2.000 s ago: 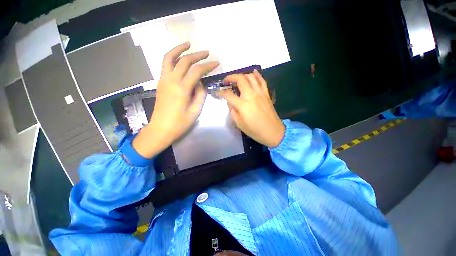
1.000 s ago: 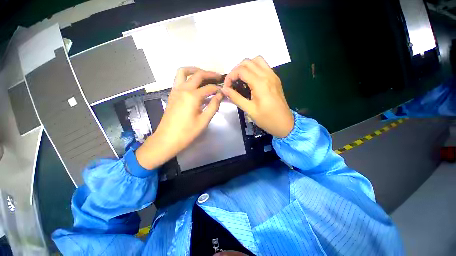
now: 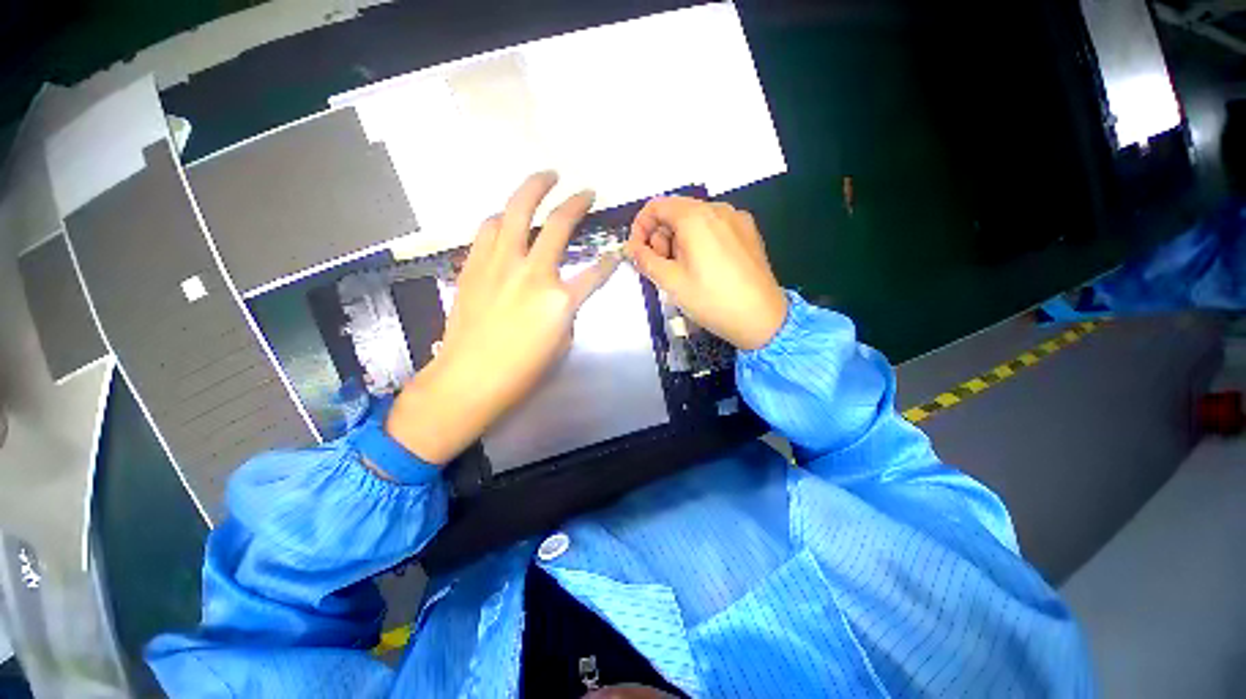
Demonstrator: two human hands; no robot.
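Observation:
An open tablet-like unit (image 3: 547, 481) lies in front of me, with a black border and a large silver plate (image 3: 588, 385) in its middle. My left hand (image 3: 503, 314) is over the plate's left part, fingers spread, its thumb tip at the plate's top edge. My right hand (image 3: 711, 270) is at the unit's far edge, thumb and forefinger pinched together. Whether a tiny piece is between them cannot be made out. A circuit board strip (image 3: 697, 351) shows right of the plate.
White sheets (image 3: 656, 96) lie beyond the unit. Grey die-cut sheets (image 3: 303, 191) lie to the left, one with a small white square. Clear plastic is at far left. Another unit (image 3: 1137, 82) and a blue sleeve (image 3: 1182, 273) are at right.
My hands were together at the fingertips; now my left fingers have spread and lifted away. My right hand has shifted slightly down, still pinched.

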